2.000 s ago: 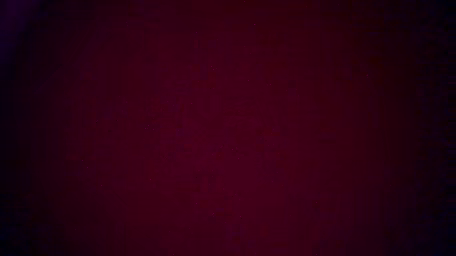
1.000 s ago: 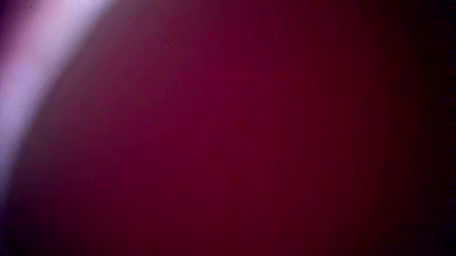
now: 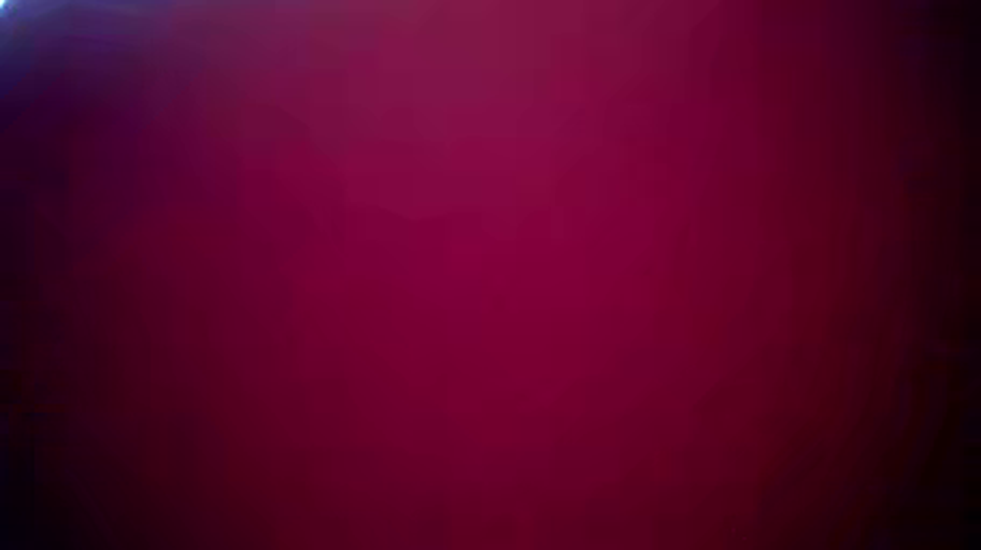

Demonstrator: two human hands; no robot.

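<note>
The head view is covered by a blurred dark red to magenta surface [image 3: 495, 279] very close to the lens. What covers the lens cannot be told. It is brighter at the top middle and darker toward the sides and bottom. No work object can be made out. Neither my left hand nor my right hand can be made out as a hand.
A small pale bluish light patch [image 3: 5, 5] shows at the top left corner. Nothing else of the surroundings can be seen.
The wide pale band at the left a second ago has shrunk to a small patch in the top left corner. The red covering is brighter than before.
</note>
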